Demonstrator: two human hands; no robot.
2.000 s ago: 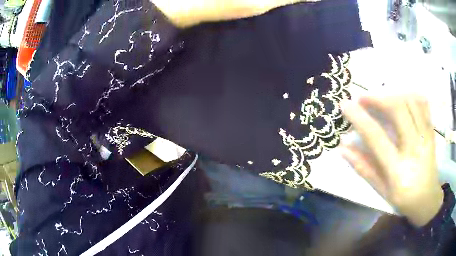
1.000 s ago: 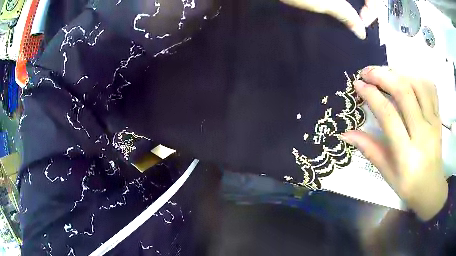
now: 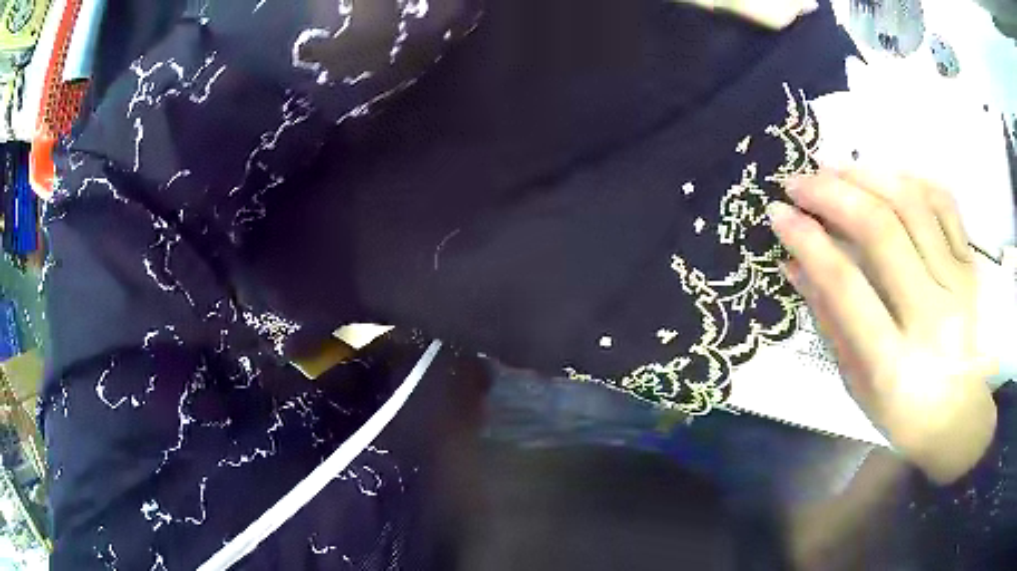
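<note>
A black fabric panel (image 3: 580, 167) spreads across the middle. Its gold-cream scalloped border (image 3: 742, 301) lies at the right over a white sewing table (image 3: 803, 402). My right hand (image 3: 892, 301) comes in from the lower right, palm down, with its fingertips resting on the border; no clear pinch shows. My left hand (image 3: 769, 11) is mostly cut off by the top edge; only part of it shows over the panel's upper edge, so its grip cannot be told.
Grey round machine parts (image 3: 890, 22) are at the upper right. A patterned black garment (image 3: 145, 368) fills the left, with a white strap (image 3: 323, 480) running diagonally. An orange-red basket (image 3: 58, 100) stands at the upper left. Blue denim (image 3: 569, 407) shows below the panel.
My right hand has come from beside the border onto it, then shifted slightly. My left hand has moved up, mostly out of view. The panel has shifted and now shows a diagonal fold.
</note>
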